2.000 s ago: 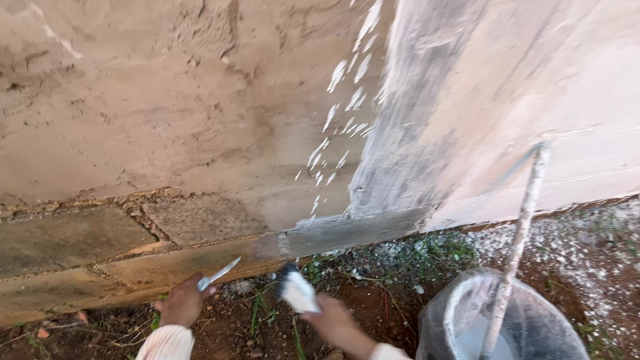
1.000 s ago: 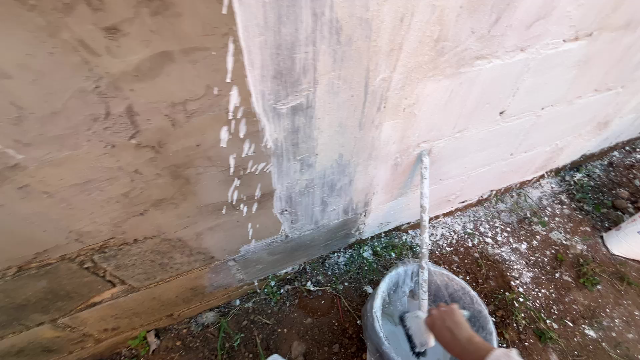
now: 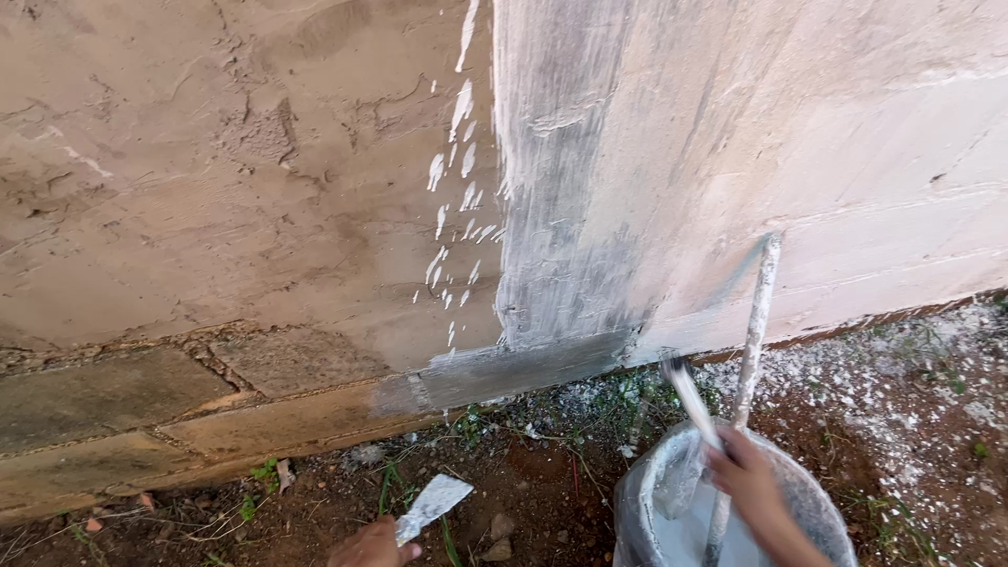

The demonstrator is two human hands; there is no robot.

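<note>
My left hand (image 3: 370, 545), low in the picture, grips a paint-smeared scraper (image 3: 435, 502) with its blade pointing up to the right. A paintbrush (image 3: 694, 402) is in my right hand (image 3: 748, 476), above the bucket (image 3: 823, 504), its dark bristles up near the foot of the wall. White liquid (image 3: 683, 535) lies inside the bucket, and a paint-spattered stick (image 3: 757, 331) stands in it, leaning on the wall. The wall (image 3: 260, 197) is bare brown plaster at left, with white dabs (image 3: 463, 110), and coated grey to white (image 3: 559, 197) at right.
Along the wall's foot runs a course of blocks (image 3: 299, 425), partly coated grey. Brown soil (image 3: 520, 465) with grass tufts (image 3: 394, 480) and small stones (image 3: 500, 526) lies in front. White flecks (image 3: 921, 417) cover the ground at right.
My right hand has risen from inside the bucket, bringing the brush up above its rim. Two seconds ago the brush was left of the bucket. The scraper and my left hand are back in view.
</note>
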